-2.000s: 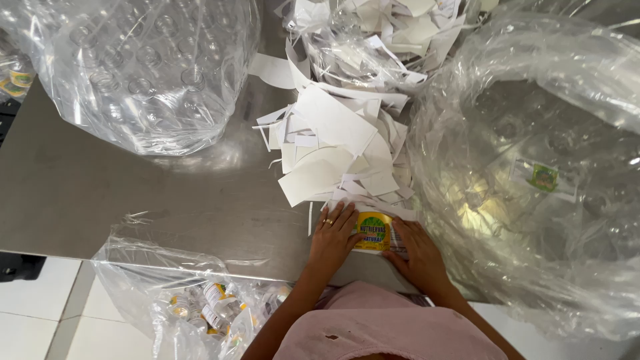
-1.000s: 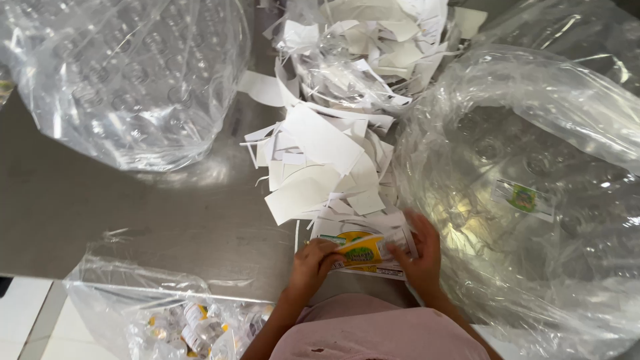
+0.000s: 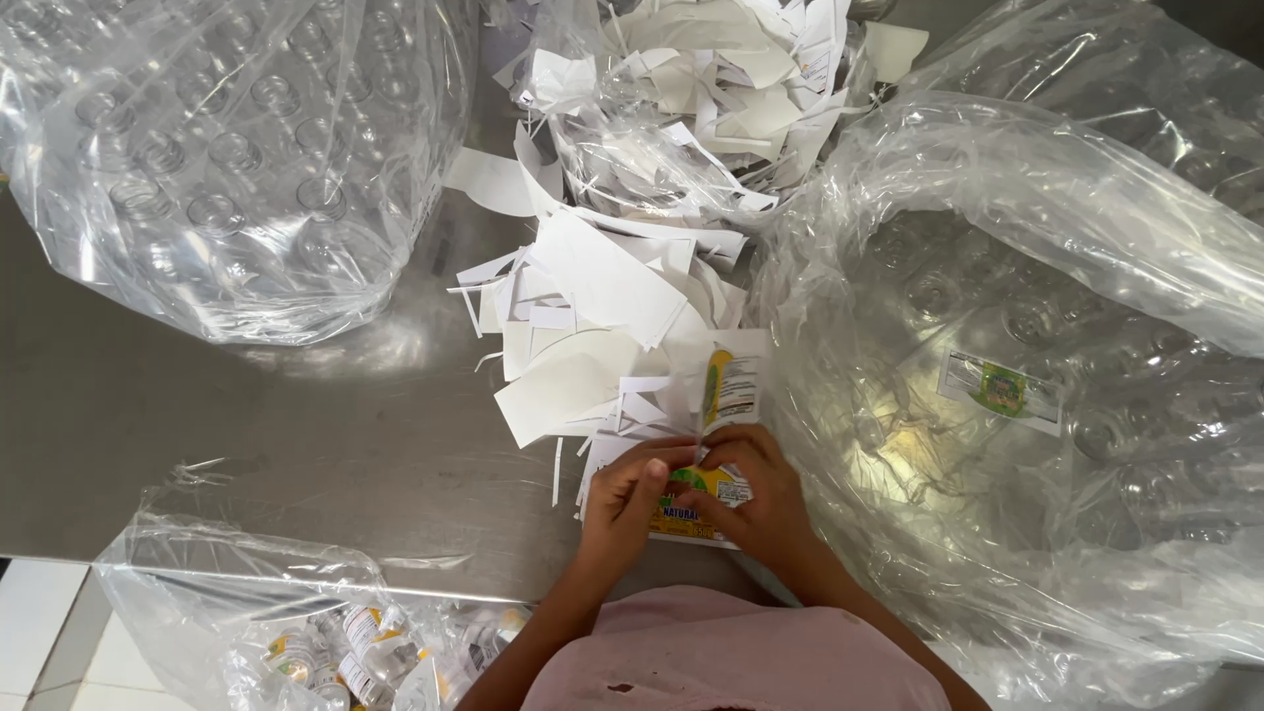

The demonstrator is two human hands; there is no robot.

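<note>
My left hand (image 3: 637,494) and my right hand (image 3: 746,489) meet near the table's front edge, their fingertips close together on a raised printed label (image 3: 731,390) with a yellow and white face. Under my hands lies another yellow and green printed label (image 3: 691,528), partly covered by my fingers. Whether my left fingers grip the raised label or only touch it is hard to see. Just beyond my hands spreads a heap of white paper scraps (image 3: 602,286).
Clear plastic bags of transparent bottles stand at the left (image 3: 227,168) and right (image 3: 1136,415) of the steel table (image 3: 326,444). One label (image 3: 1000,391) lies on the right bag. A bag of labelled containers (image 3: 346,652) hangs by the front edge. More scraps (image 3: 731,69) lie at the back.
The label that lay flat between my hands two seconds ago was lifted and tilted a second ago. Now a label stands raised above my right fingers, and my hands are closer together.
</note>
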